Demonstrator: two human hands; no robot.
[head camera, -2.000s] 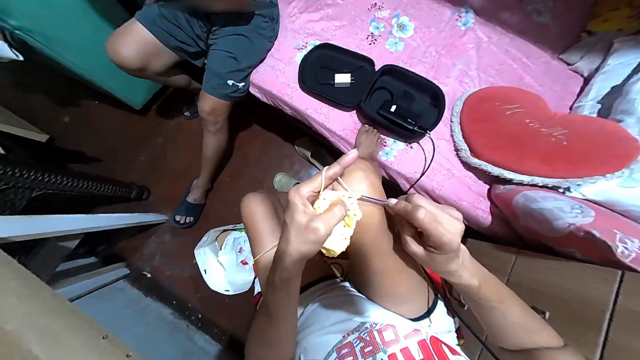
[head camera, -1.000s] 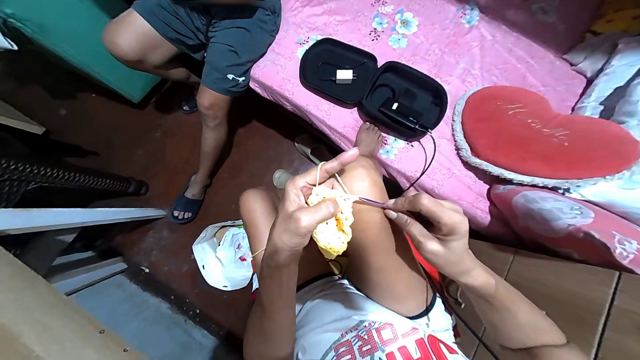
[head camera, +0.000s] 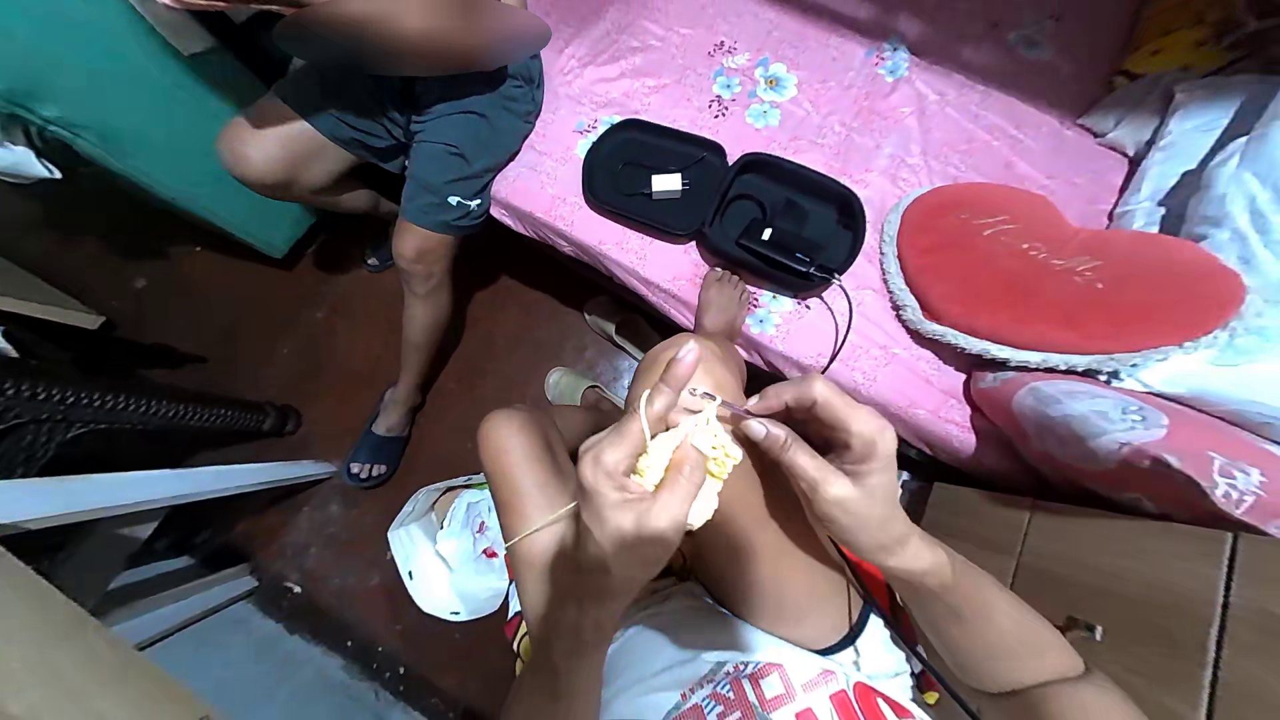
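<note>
My left hand (head camera: 635, 490) pinches a small piece of pale yellow crochet work (head camera: 708, 462) above my lap, its index finger raised with yarn looped round it. A strand of the yarn (head camera: 542, 524) runs from that hand down toward a white plastic bag (head camera: 450, 550) on the floor. Between the thumb and fingers of my right hand (head camera: 830, 450) is a slim crochet hook (head camera: 722, 402); its tip lies at the top edge of the work with a loop of yarn around its shaft.
On the pink floral bedsheet (head camera: 640, 45) lie an unzipped black case (head camera: 655, 225) with a white charger (head camera: 667, 186) and a cabled black device, and a red heart-shaped pillow (head camera: 1060, 270). Another person (head camera: 425, 180) in dark shorts is at the upper left. Slippers (head camera: 575, 388) rest on the floor.
The hook has shifted from running level into the work to a slant with its tip showing above the work's top edge. The yellow piece has turned in my left hand.
</note>
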